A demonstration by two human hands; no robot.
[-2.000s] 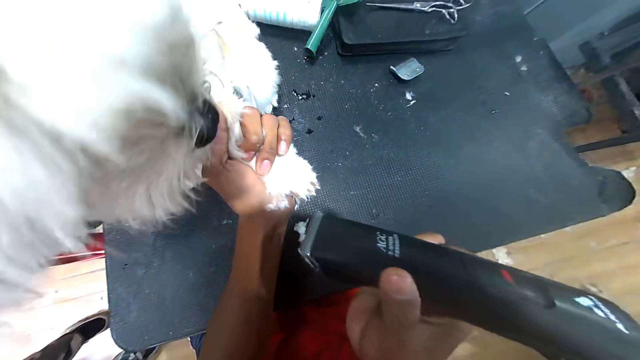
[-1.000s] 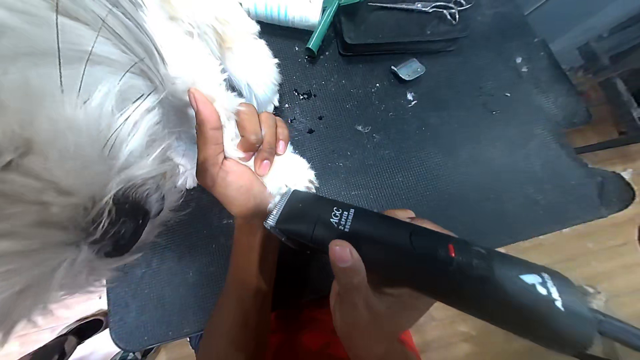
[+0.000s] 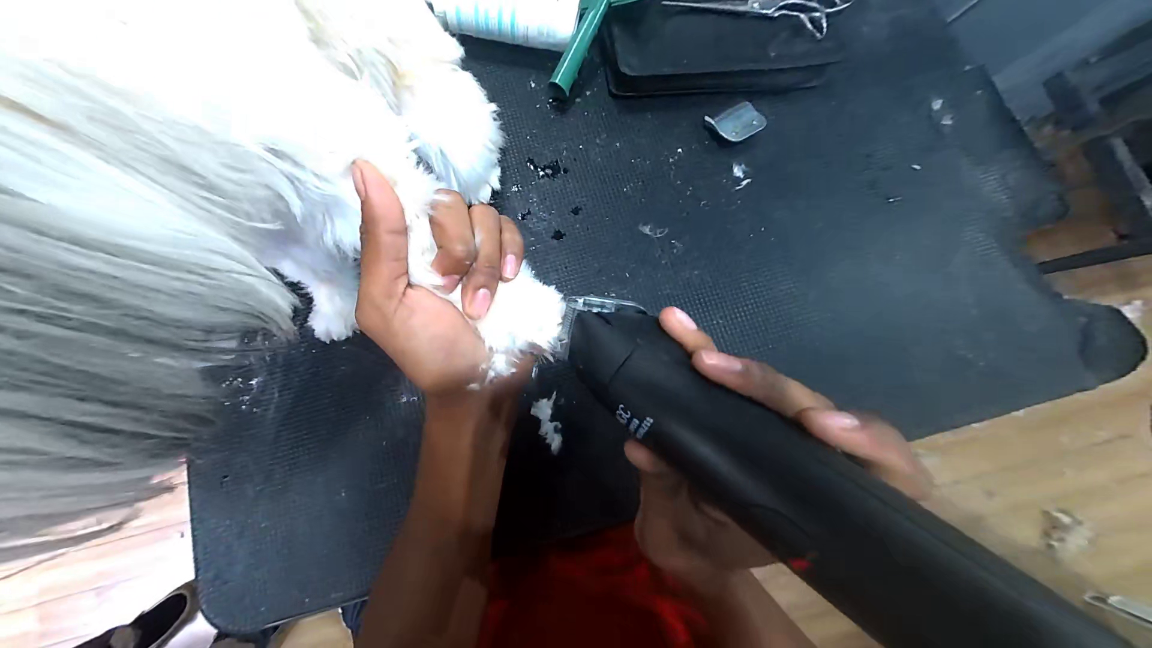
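Observation:
A white long-haired dog (image 3: 162, 180) fills the left side of the head view; its face is not visible. My left hand (image 3: 441, 279) is closed around one of its front legs, thumb raised, with the furry paw (image 3: 531, 315) sticking out past the fingers. In my right hand (image 3: 765, 450) is a black AGC electric hair clipper (image 3: 720, 432), held from below and along its far side. The metal clipper blade (image 3: 569, 326) touches or nearly touches the tip of the paw. A tuft of cut white fur (image 3: 546, 423) lies just below the paw.
A black textured grooming table (image 3: 810, 270) lies beneath. Along its far side are a white-and-blue cylinder (image 3: 513, 20), a green tool handle (image 3: 580, 49), a black case (image 3: 711, 54), scissors (image 3: 765, 7) and a small metal piece (image 3: 736, 121). A shoe (image 3: 166, 621) shows at lower left.
The dog's head has turned, and its dark nose, seen in the earlier frames, no longer shows. The clipper has rotated and its blade has shifted from beside my left wrist to the paw's tip.

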